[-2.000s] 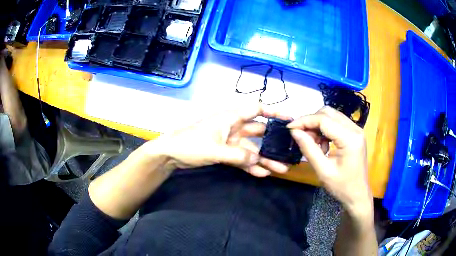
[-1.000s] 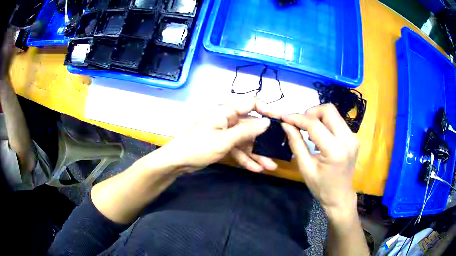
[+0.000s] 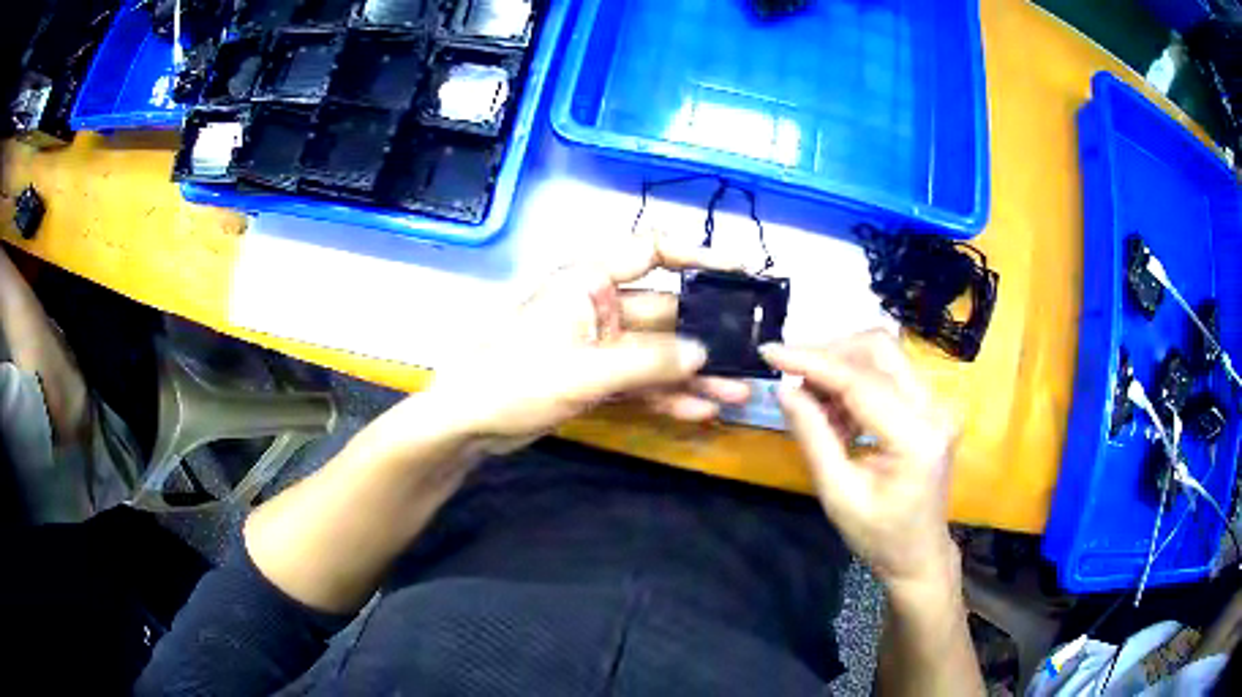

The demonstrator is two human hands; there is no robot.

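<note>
A square black housing shell [image 3: 733,321] is held above the table's front edge, its inner face turned up. My left hand [image 3: 572,357] grips its left side, with the thumb on the lower left corner. My right hand [image 3: 872,433] pinches its lower right corner between thumb and forefinger. Whether a ring sits in its edge cannot be told. Thin black sealing rings [image 3: 714,204] lie on the white work sheet [image 3: 368,279] behind it. A pile of sealing rings [image 3: 940,289] lies at the sheet's right end.
A blue tray of laid-out housings [image 3: 511,204] stands at the left. The blue supply tray [image 3: 940,211] in the middle holds a dark piece at its far edge. A blue tray of cabled units [image 3: 1076,531] stands far right. Another person's arm [image 3: 38,327] and a stool [image 3: 225,409] are at left.
The housing has moved up and turned flatter, showing its inner face. My right fingers have moved from its top edge to its lower right corner. More cabled units show in the far right tray.
</note>
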